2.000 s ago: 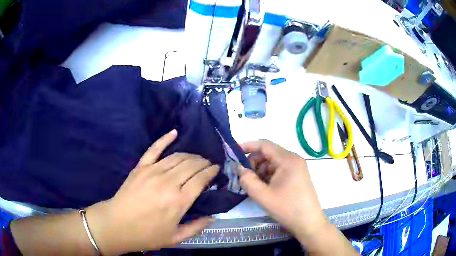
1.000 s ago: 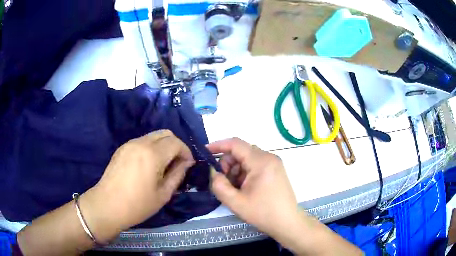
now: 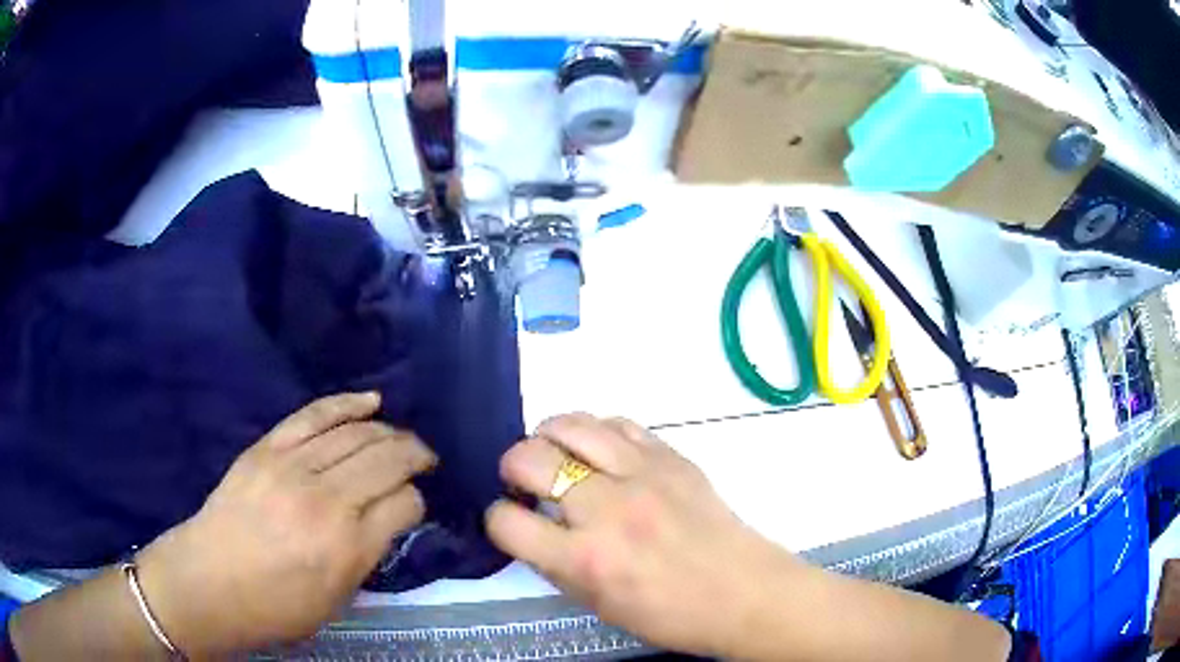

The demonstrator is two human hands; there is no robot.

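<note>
A large dark navy cloth (image 3: 168,349) covers the left of the white table, and its right edge runs under the presser foot (image 3: 469,277). My left hand (image 3: 304,517) lies on the cloth with its fingers bent, below and left of the foot. My right hand (image 3: 608,517) pinches the cloth's right edge between thumb and fingers, below the foot. A folded band runs between my hands and the foot. A small pale, whitish edge (image 3: 404,550) shows by my left fingertips. The undersides of my fingers are hidden.
Green-and-yellow-handled scissors (image 3: 809,317), orange-brown snips (image 3: 895,401) and a thin black tool (image 3: 906,291) lie at the right. A grey-blue cylinder (image 3: 549,291) stands beside the foot. The machine head carries cardboard (image 3: 764,123) and a mint pad (image 3: 919,129). Measuring tape (image 3: 906,556) lines the front edge. A blue crate (image 3: 1074,569) stands lower right.
The cloth edge between my hands was folded up and narrow; it now lies flatter and wider below the foot. My left hand has moved left, away from my right hand, and its fingers have spread.
</note>
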